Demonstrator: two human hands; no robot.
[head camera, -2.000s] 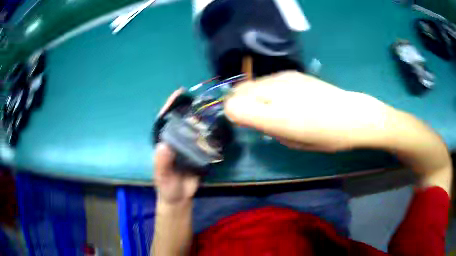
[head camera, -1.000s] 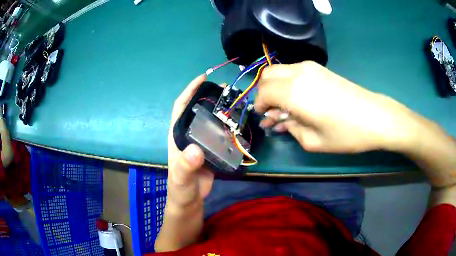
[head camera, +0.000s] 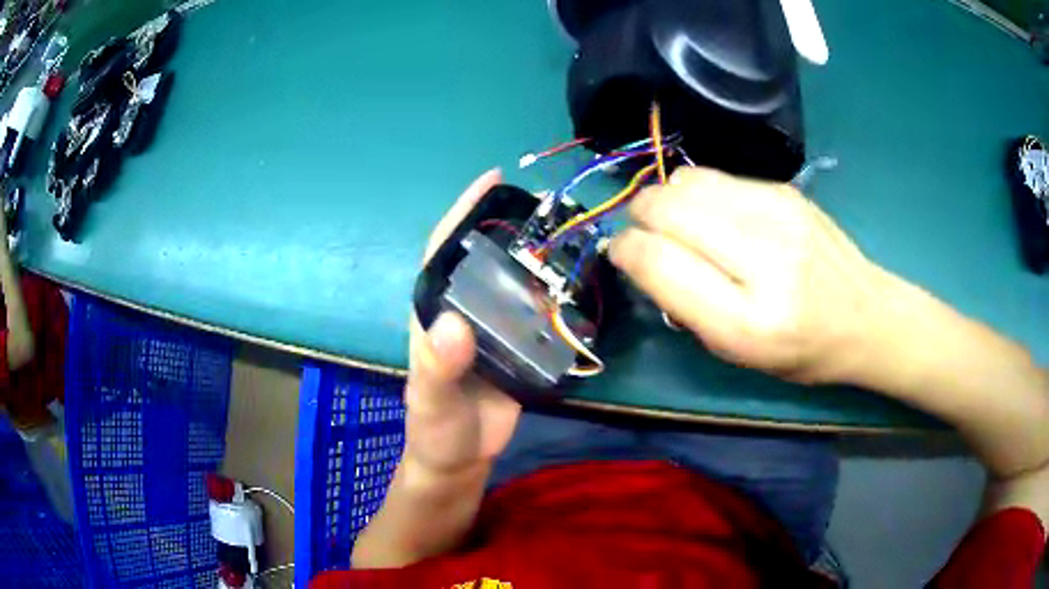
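Observation:
My left hand (head camera: 454, 397) holds the camera module (head camera: 506, 316), its open back with a grey metal plate and the circuit board (head camera: 546, 247) facing up. Coloured wire leads (head camera: 604, 207) run from the mouth of the black camera housing (head camera: 719, 86) to the board. A red lead with a small white plug (head camera: 529, 160) hangs loose left of the mouth. My right hand (head camera: 748, 265) is at the board's right side, its fingertips closed by a small white plug (head camera: 604, 244) and wires. Its fingers partly hide what they grip.
The green bench (head camera: 288, 173) has a group of black modules (head camera: 109, 127) at the left and another module (head camera: 1032, 190) at the right edge. Blue crates (head camera: 150, 449) stand below, with a white and red housing (head camera: 236, 524) between them. Another person's arm (head camera: 16, 311) shows at the far left.
The housing, the module and both my hands sit slightly further right in view. My right fingertips have closed in at the board's right side. The loose red lead now hangs clear of my left fingers.

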